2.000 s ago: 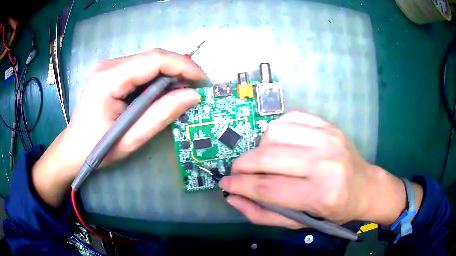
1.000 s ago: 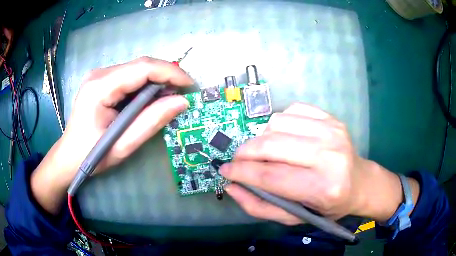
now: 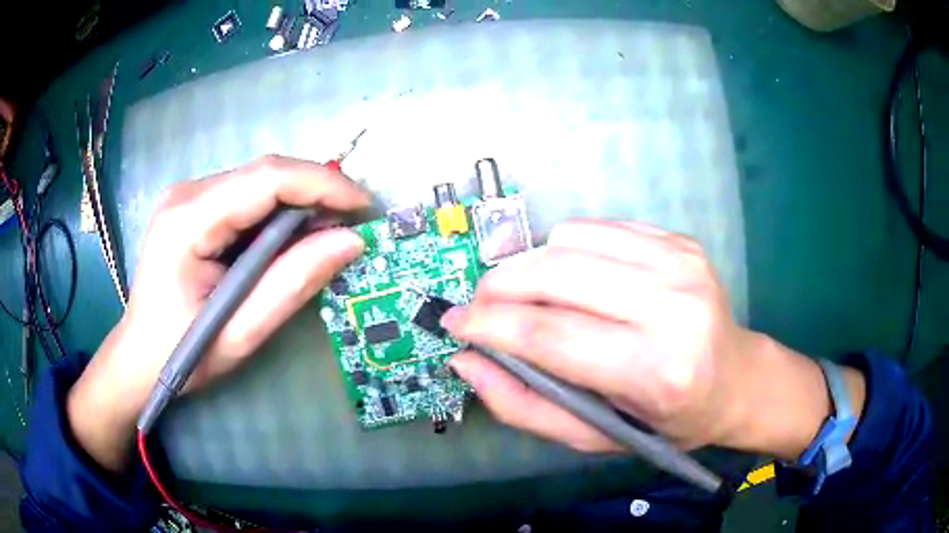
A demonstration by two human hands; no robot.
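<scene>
The green circuit board (image 3: 401, 286) sits over the pale pad, component side up. Its metal can (image 3: 503, 229) and yellow jack (image 3: 452, 219) are at the far edge. My left hand (image 3: 245, 250) holds the grey red-lead probe (image 3: 224, 312) and has thumb and fingers at the board's upper left corner; the probe's red collar and tip point away past the board. My right hand (image 3: 614, 333) holds the grey black-collared probe (image 3: 593, 416) over the main chip (image 3: 431, 313). Its tip is too blurred to tell whether it touches.
The pale pad (image 3: 666, 125) lies on a green mat (image 3: 822, 208). Tweezers (image 3: 101, 198) and cables (image 3: 42, 271) lie at the left. Loose components (image 3: 302, 26) are at the far edge. A tape roll (image 3: 827, 8) is at the upper right, with a black cable (image 3: 897, 156) below.
The board and my left hand appear lower and further left in view. My right hand's probe has moved from the lower part of the board, past the memory chip, up to the main chip.
</scene>
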